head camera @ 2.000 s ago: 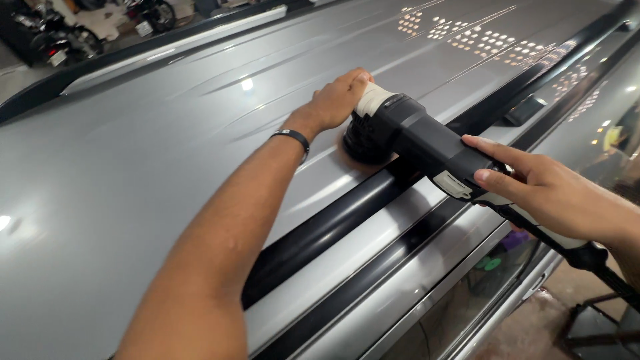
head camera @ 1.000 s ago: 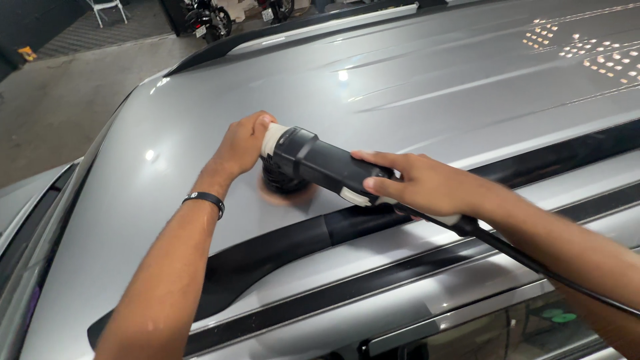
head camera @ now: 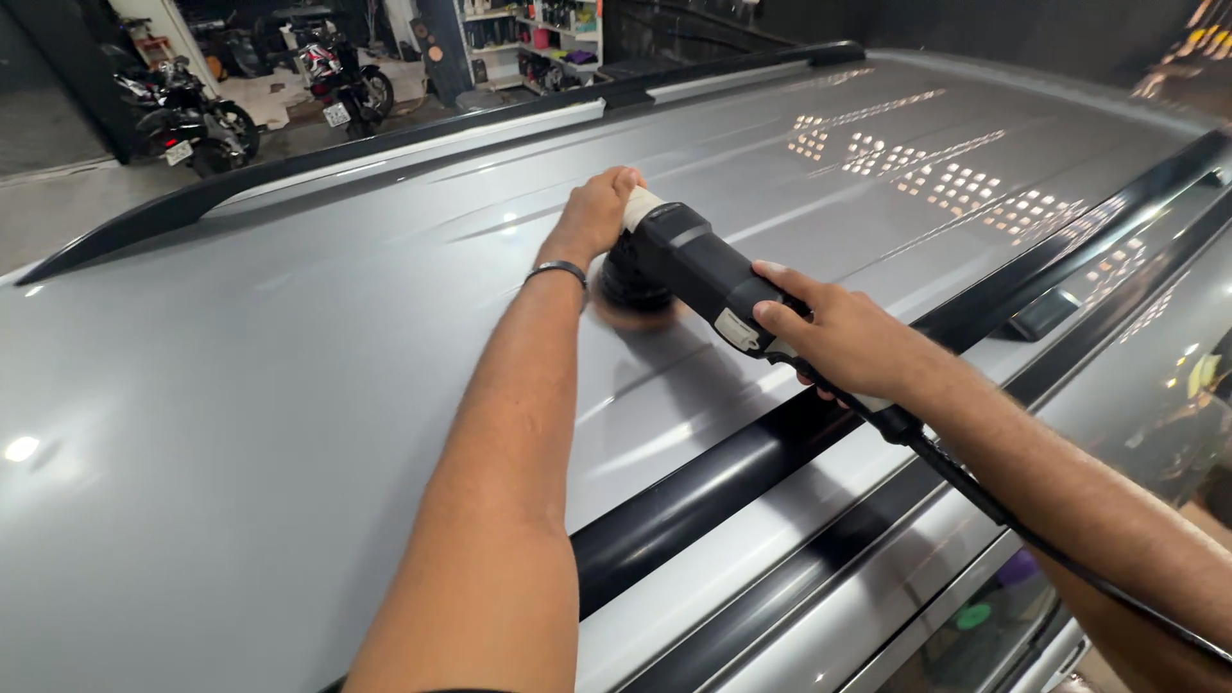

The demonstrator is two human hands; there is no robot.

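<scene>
A black electric car polisher [head camera: 703, 265] with a pale head is held between both hands over a silver car roof [head camera: 289, 385]. Its round pad [head camera: 635, 310] lies against the roof paint and looks blurred at the rim. My left hand [head camera: 599, 214], a dark band at its wrist, grips the pale head from above. My right hand [head camera: 837, 332] is wrapped around the rear handle, its thumb and forefinger along the body. From the handle a black power cord [head camera: 972, 491] runs down along the right forearm.
A black roof rail [head camera: 693, 510] crosses just below the polisher; the far rail [head camera: 318, 154] edges the other side. Behind the car stand two motorcycles [head camera: 197, 120] [head camera: 346, 82] and shelves [head camera: 529, 38] with bottles. A side window [head camera: 991, 616] is at the lower right.
Since one second ago, both hands and the polisher have moved right along the roof, away from its end at the left. Earlier they had moved toward that end. The view has swung too.
</scene>
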